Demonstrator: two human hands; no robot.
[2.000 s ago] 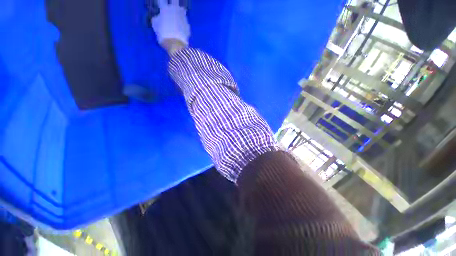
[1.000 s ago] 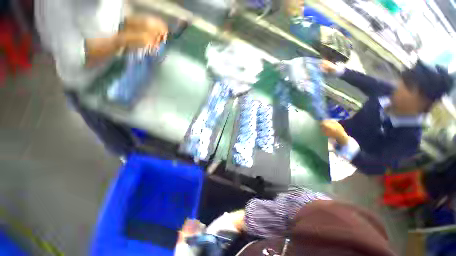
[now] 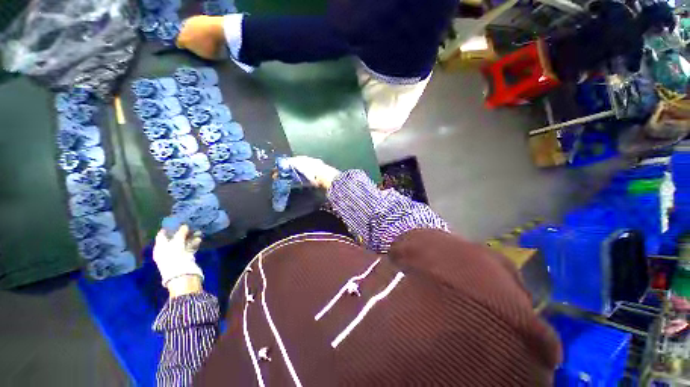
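Observation:
Light-blue flower-trimmed pieces [image 3: 168, 149] lie in overlapping rows on a dark board [image 3: 253, 204]; a shorter row [image 3: 219, 143] lies beside the longer one. My left hand [image 3: 178, 253], in a white glove, has its fingertips at the near end of the longer row; whether it grips a piece is not clear. My right hand [image 3: 306, 169], also gloved, holds a blue piece [image 3: 281, 189] over the board's right part. Another row [image 3: 89, 189] lies on a board further left.
A clear plastic bag [image 3: 72, 45] lies far left. Another person's hand [image 3: 203, 36] and dark sleeve reach across the far side. A yellow stick [image 3: 119, 110] lies between rows. A blue crate [image 3: 125, 321] is below the near edge. A red stool [image 3: 520, 74] stands right.
The view has turned from the crate to the table. Both my hands are now at the board, the right one with a blue piece. The other person's arm now reaches in from the top.

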